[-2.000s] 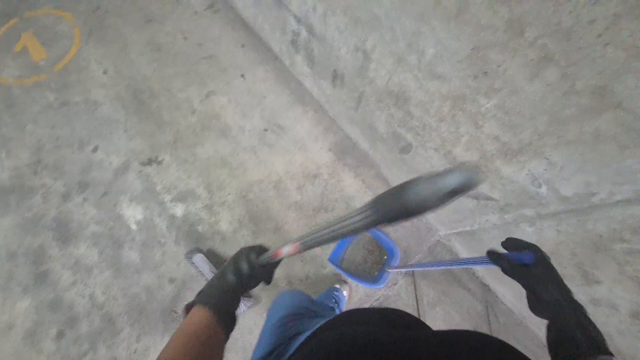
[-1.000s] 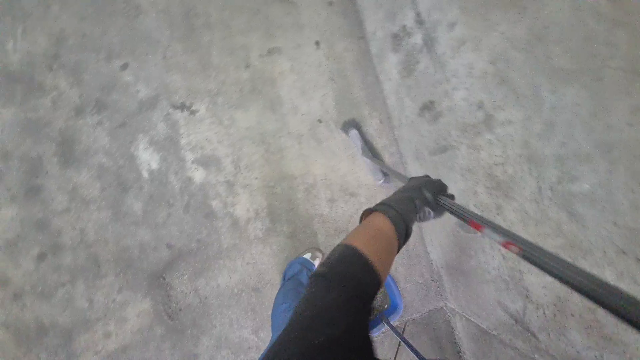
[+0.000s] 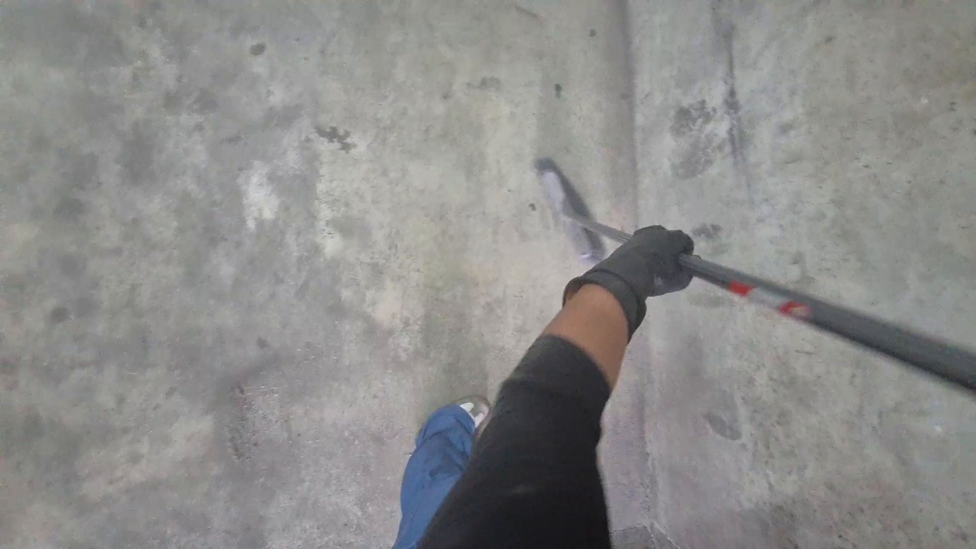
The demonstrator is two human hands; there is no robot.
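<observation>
My left hand [image 3: 657,261], in a dark glove, is closed around the long dark handle of a broom [image 3: 862,322]. Red marks show on the handle just right of my fist, and its upper end runs out of view at the right edge. Beyond my hand the handle slopes down to the broom head [image 3: 568,207], which is blurred, greyish white and dark, and lies at the concrete floor. My right hand is out of view, and no dustpan can be seen.
Stained concrete floor [image 3: 229,305] spreads all around. A long seam [image 3: 631,114] runs down it right of the broom head. My leg in blue trousers [image 3: 438,465] and my shoe [image 3: 474,408] are at the bottom.
My left hand has swung the broom from my left side across to the right. The blue dustpan and my right hand, seen two seconds ago, have left the view.
</observation>
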